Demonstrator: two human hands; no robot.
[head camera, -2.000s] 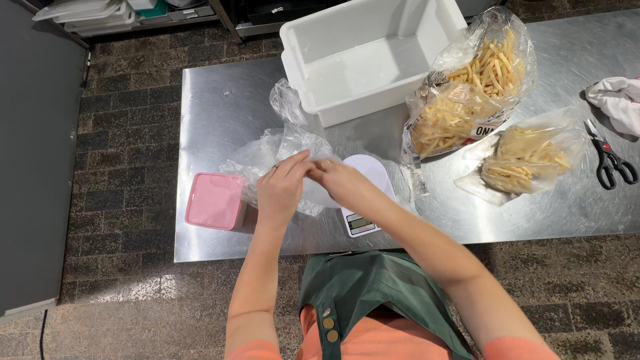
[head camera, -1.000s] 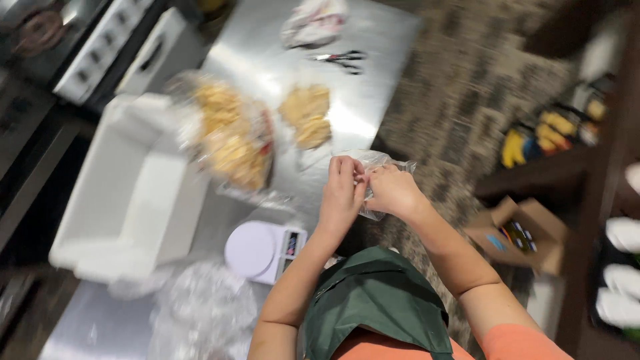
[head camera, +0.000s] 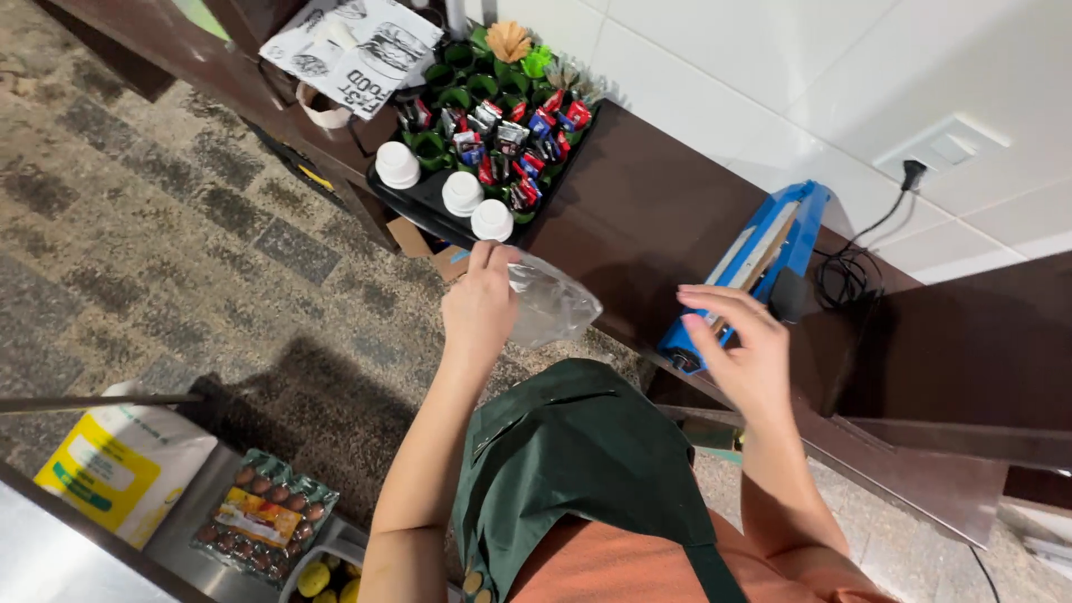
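My left hand (head camera: 481, 306) pinches the edge of a clear plastic bag (head camera: 553, 306), which hangs to its right over the counter's front edge. Nothing solid can be made out inside the bag. My right hand (head camera: 741, 343) is at the near end of a blue impulse heat sealer (head camera: 745, 260), thumb and fingers apart, holding nothing. Whether the fingertips touch the sealer I cannot tell. The sealer lies slantwise on the dark brown counter (head camera: 645, 209), toward the wall.
A black tray (head camera: 419, 213) holds green cups, condiment packets and white cups (head camera: 462, 193). A black plug (head camera: 913, 173) with a coiled cord sits at the wall outlet. Egg cartons (head camera: 266, 515) and a yellow-white package (head camera: 126, 469) lie at lower left. A printed paper (head camera: 352, 50) is at upper left.
The view has turned from the steel table with the scale and bagged fries to the brown counter. My hands, together on clear plastic before, are now apart; the right has let go of it.
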